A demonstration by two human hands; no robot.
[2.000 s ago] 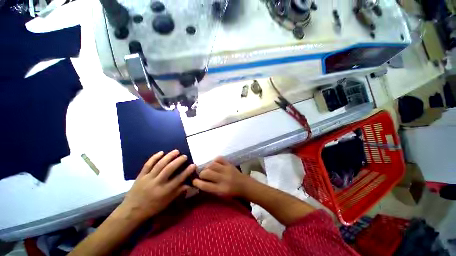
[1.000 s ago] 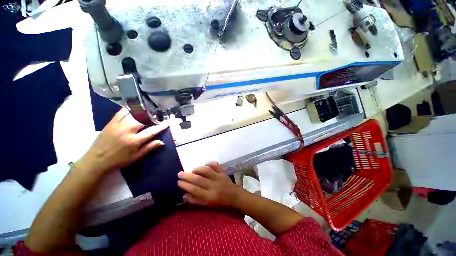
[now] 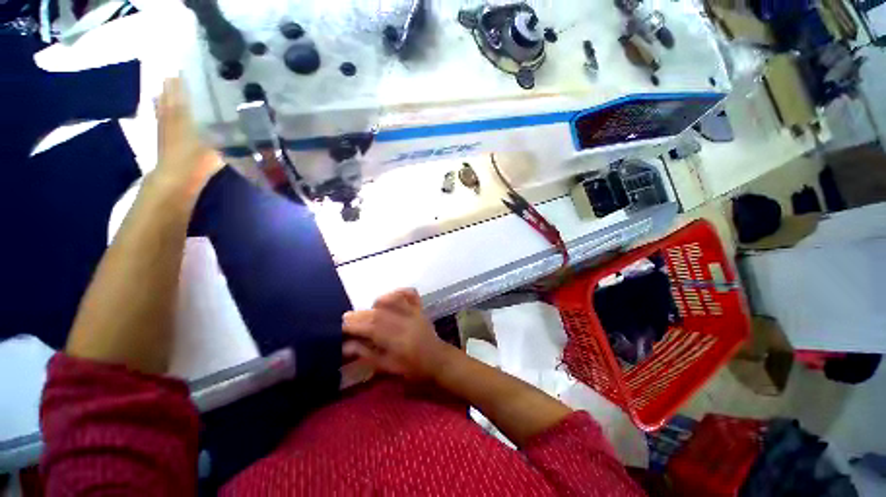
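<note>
A dark navy cloth piece runs from beside the needle area over the table's front edge to the lap. My left hand is blurred, stretched out flat at the cloth's far end, left of the machine head; its fingers point away from me and close on nothing visible. My right hand has curled fingers on the cloth's right edge near the table front; the fingertips are partly hidden. The presser foot area is at the cloth's upper right edge, and the exact contact is unclear.
The white machine head spans the top. Red snips and small metal bits lie on the bed. A black box is farther right. A red basket stands below right. Navy panels lie at left.
My left hand has moved from beside the needle farther away and left. More of the navy cloth shows, stretching up-left. My right hand stays near the cloth's right edge. The view has shifted slightly.
</note>
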